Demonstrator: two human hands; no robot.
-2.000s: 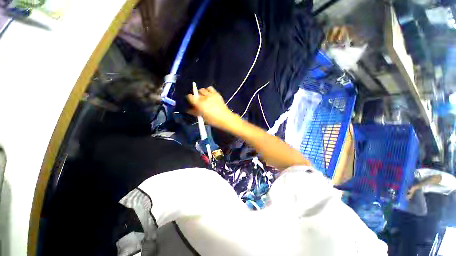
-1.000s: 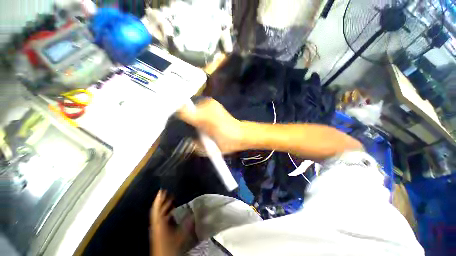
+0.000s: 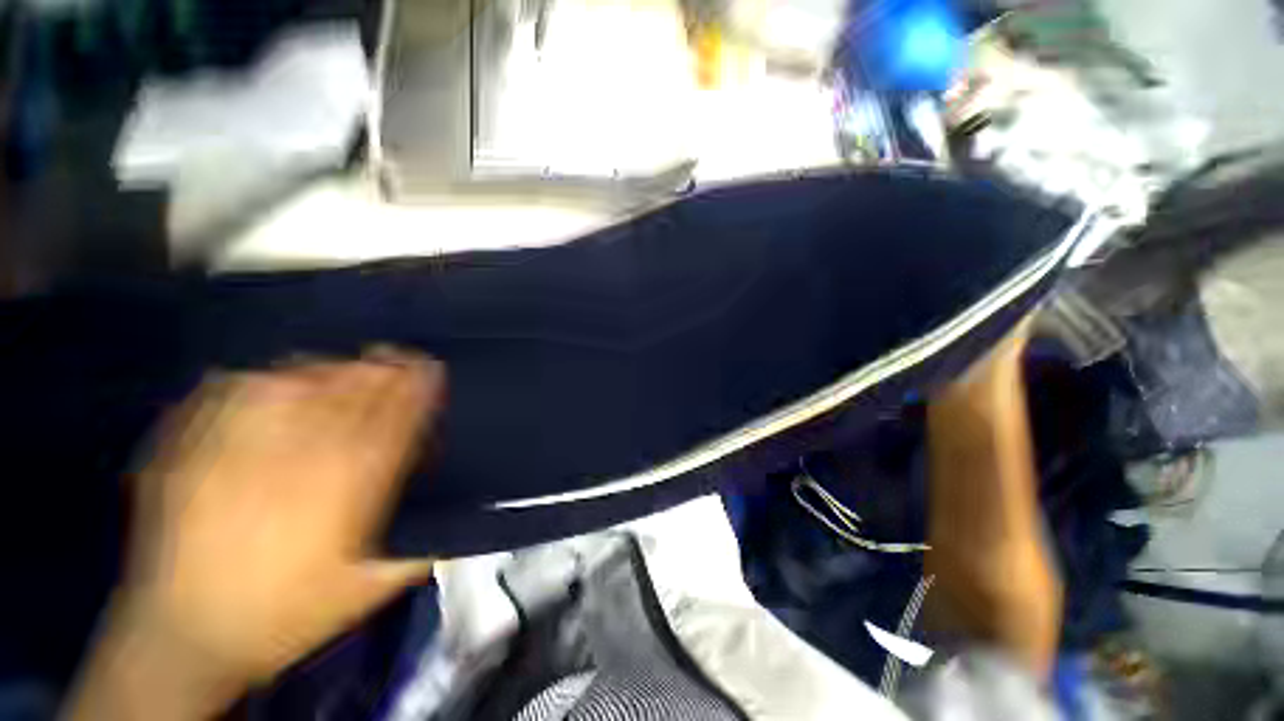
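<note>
A large dark navy garment piece (image 3: 606,324) with white piping along its lower edge is stretched across the table edge and my lap. My left hand (image 3: 289,479) is blurred and lies on its left part, with the thumb at the lower edge. My right forearm reaches up to the piece's far right end; my right hand (image 3: 1049,303) is mostly hidden behind the fabric and blurred there. Whether the white stick is still in it cannot be seen.
Part of the white tabletop (image 3: 324,226) shows behind the fabric, with a grey machine plate (image 3: 430,99). A blue bag (image 3: 908,42) and a whitish bundle (image 3: 1049,134) are at the back right. Dark garments with loose white cords (image 3: 845,521) lie below right.
The view has swung to the table. The navy piece is now spread in front of me, with my left hand on it. My right arm has moved to its far right end.
</note>
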